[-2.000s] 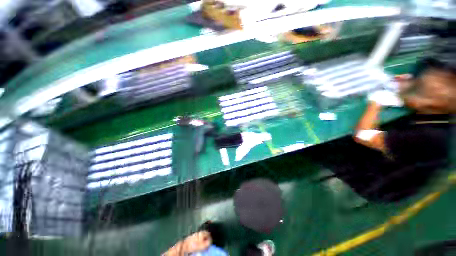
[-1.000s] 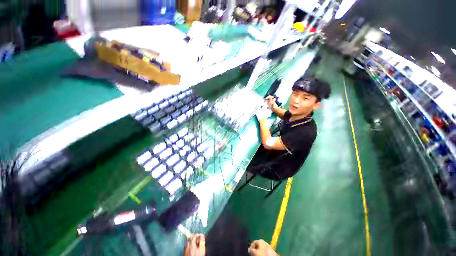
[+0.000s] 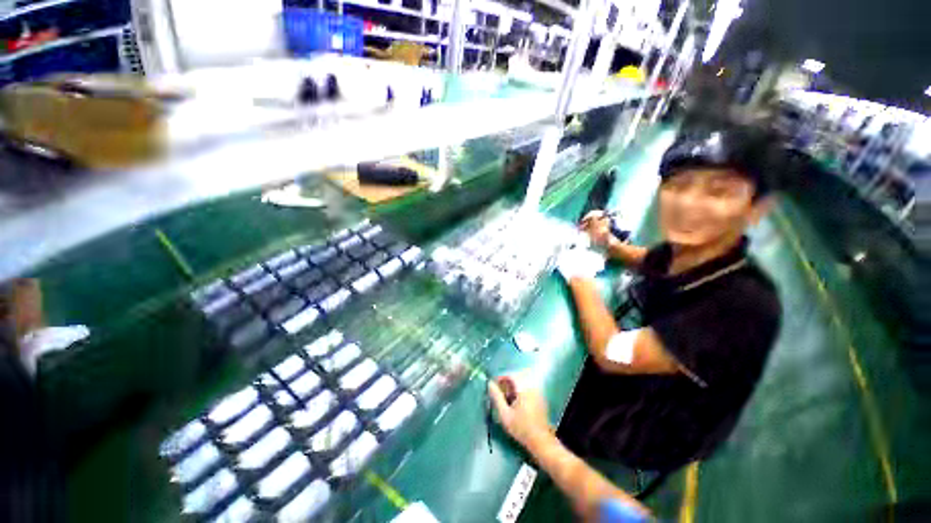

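Observation:
My right hand [image 3: 523,411] reaches over the front part of the green bench from the lower right, a blue sleeve behind it. Its fingers are closed around a small dark thing, with a thin dark stick [image 3: 490,427] pointing down; blur hides its exact shape. My left hand is out of the picture. Left of my right hand lies a clear blister tray [image 3: 352,434] with rows of white units. Another tray of units [image 3: 306,281] lies behind it.
Stacked clear trays [image 3: 505,255] stand by a white shelf post [image 3: 551,153]. A seated worker in black [image 3: 679,358] is close at the right, hands at the stack. A black object [image 3: 388,175] lies on brown board. Another person's hand shows at the left edge.
The view has swung and moved nearer to the seated worker. My right hand now reaches out over the bench; both hands were low at the bottom edge before. My left hand has left the picture.

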